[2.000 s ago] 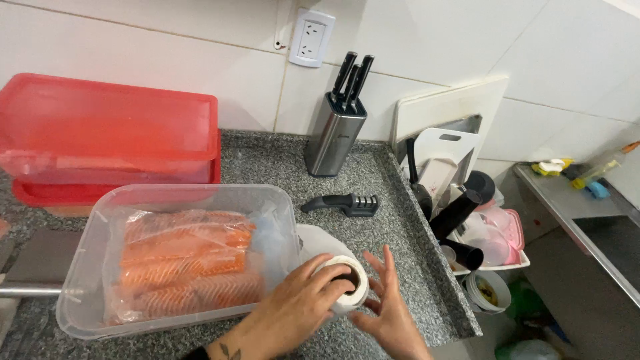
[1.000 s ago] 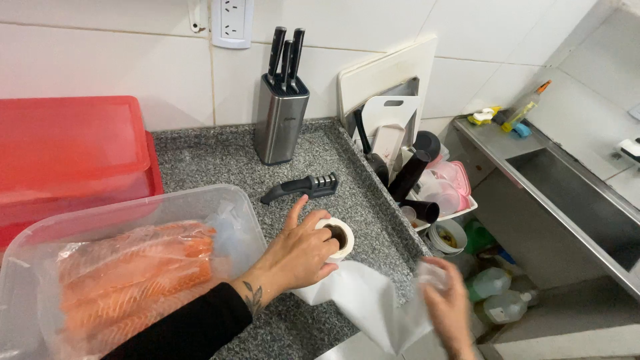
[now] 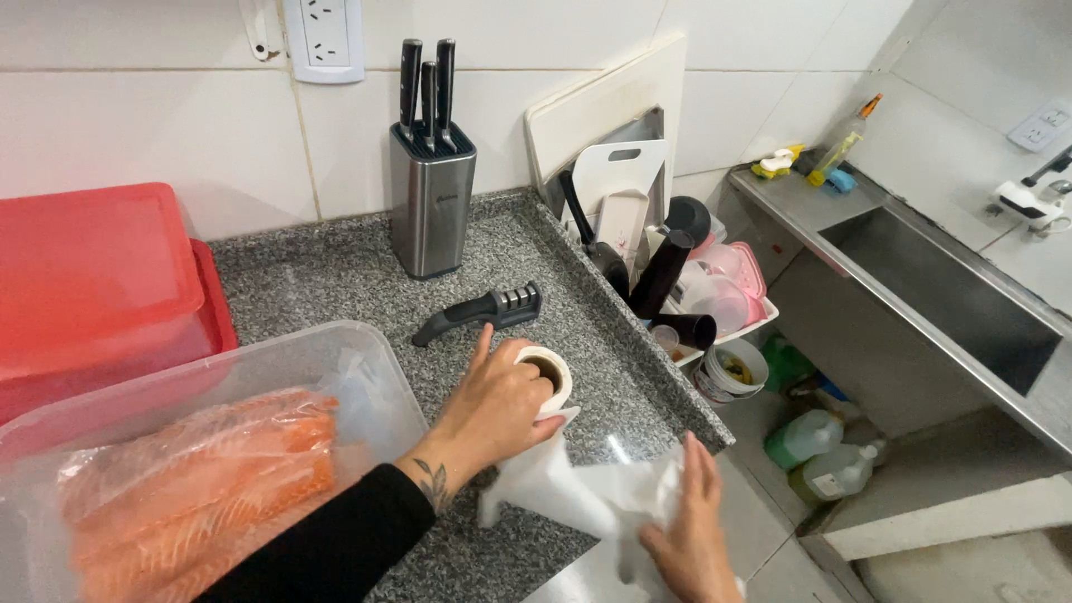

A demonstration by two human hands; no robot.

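Observation:
My left hand [image 3: 494,402] grips a white roll [image 3: 563,374] standing on end on the granite counter, its fingers at the core. From the roll a thin, translucent white sheet [image 3: 557,486] runs crumpled to my right hand [image 3: 691,528], which holds it between thumb and fingers near the counter's front edge. A black knife sharpener [image 3: 481,311] lies just beyond my left hand. To the left, a clear plastic tub [image 3: 381,360] holds salmon fillets [image 3: 209,486] under clear plastic film.
A steel knife block [image 3: 433,201] stands by the wall. Red-lidded containers [image 3: 92,285] are at the left. Past the counter's raised rim [image 3: 620,318] are cutting boards [image 3: 603,100], a dish rack with cups and tubs [image 3: 758,314], a bucket [image 3: 737,368], and a steel sink [image 3: 946,285].
My right hand has moved away from the roll, and a length of sheet now stretches between my hands. My left hand stays on the roll. The view has shifted to the right.

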